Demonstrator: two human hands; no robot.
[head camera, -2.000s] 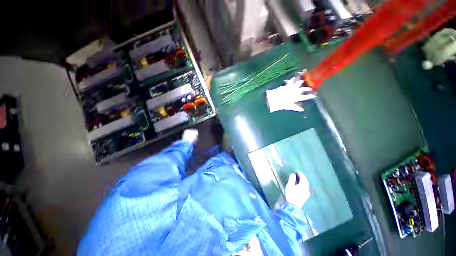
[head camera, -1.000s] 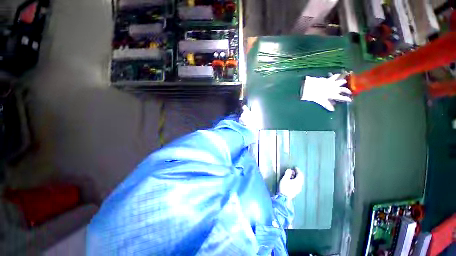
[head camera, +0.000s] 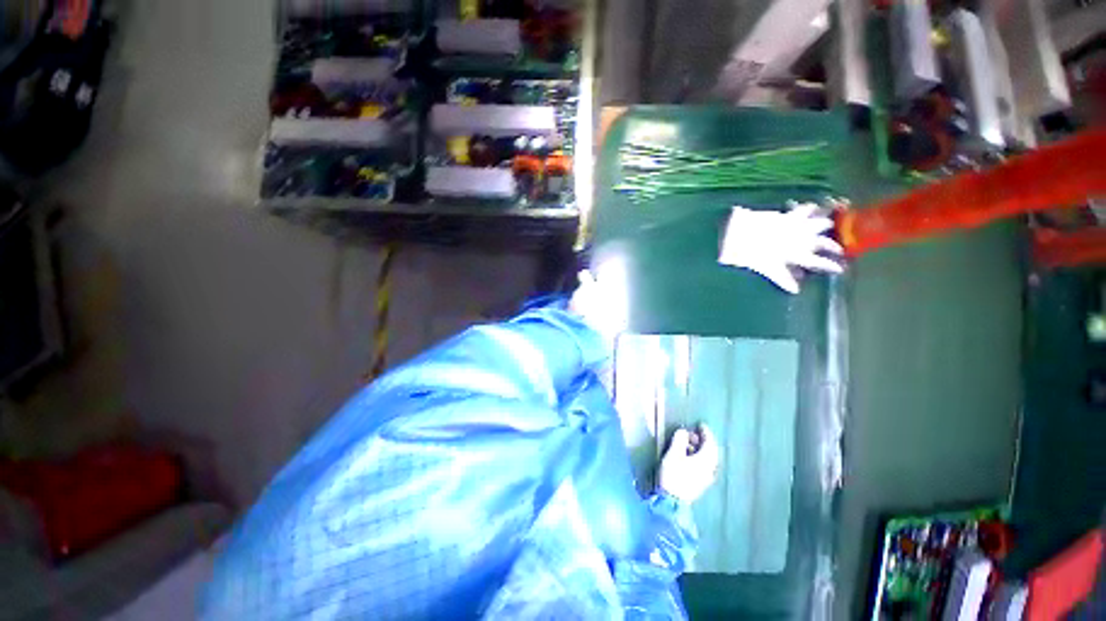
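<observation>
A pale grey-green work mat (head camera: 746, 455) lies flat on the green bench. My right hand (head camera: 689, 466), in a white glove, rests over the mat's left part with fingers curled. A small dark spot shows between its fingertips; I cannot tell if it is a held thing. My left hand (head camera: 589, 295), also white-gloved, is at the bench's left edge above the mat's corner, washed out by glare and partly hidden by the blue sleeve. A spare white glove (head camera: 776, 243) lies flat by the orange-red post (head camera: 970, 206).
Green strands (head camera: 722, 167) lie at the bench's far end. A rack of power supply boards (head camera: 418, 209) stands upper left. One board (head camera: 934, 564) lies lower right beside a red foam pad (head camera: 1067, 585); more boards (head camera: 946, 91) are upper right.
The view has turned and shifted. My left hand has moved from beside the board rack to the bench edge. My right hand remains over the mat, slightly nearer its left side.
</observation>
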